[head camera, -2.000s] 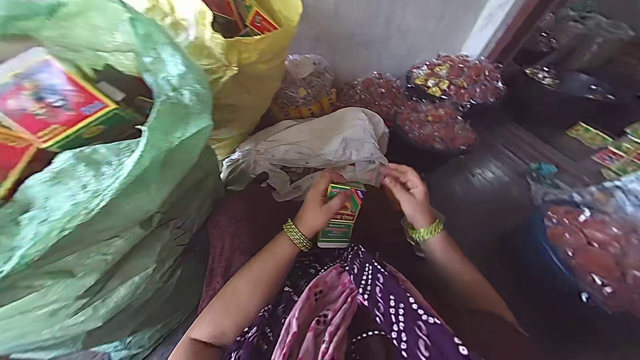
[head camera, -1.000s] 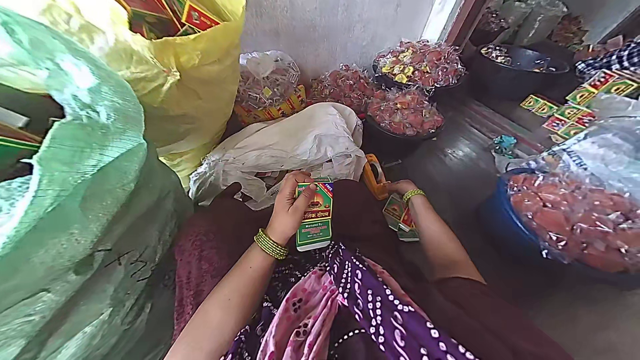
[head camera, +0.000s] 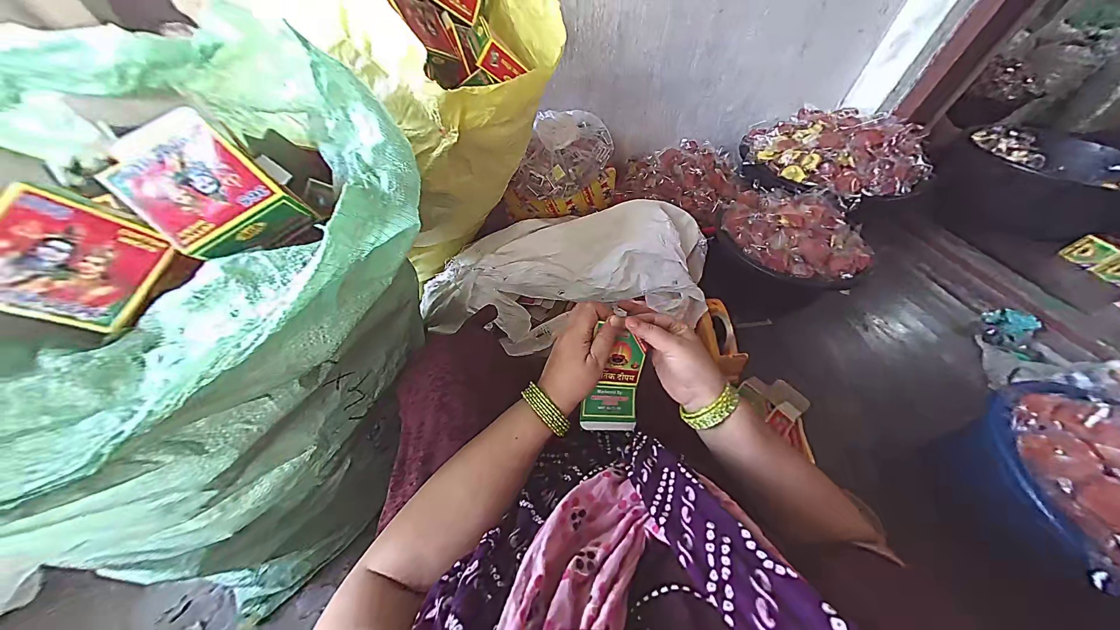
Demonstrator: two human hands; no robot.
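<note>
Both hands meet at the top of a small green-and-red printed cardboard box [head camera: 611,398] held upright over my lap. My left hand [head camera: 579,350] grips its left side. At its upper right edge, the thumb and fingers of my right hand [head camera: 674,350] pinch the top, where a small pale bit shows between the fingertips. Just beyond the hands lies a white plastic bag [head camera: 586,254] with its torn mouth towards me. Beside my right wrist are an orange tape dispenser [head camera: 724,337], partly hidden, and an open printed carton [head camera: 783,407], partly behind the forearm.
A large green sack [head camera: 262,376] of printed boxes [head camera: 79,258] stands at left, a yellow sack [head camera: 472,131] of boxes behind it. Wrapped reddish packets [head camera: 796,236] fill basins by the wall. A blue tub [head camera: 1006,455] of similar packets is at the right edge.
My right hand has come back from beside the orange dispenser to the top of the box. My left hand has kept hold of the box. The view has shifted.
</note>
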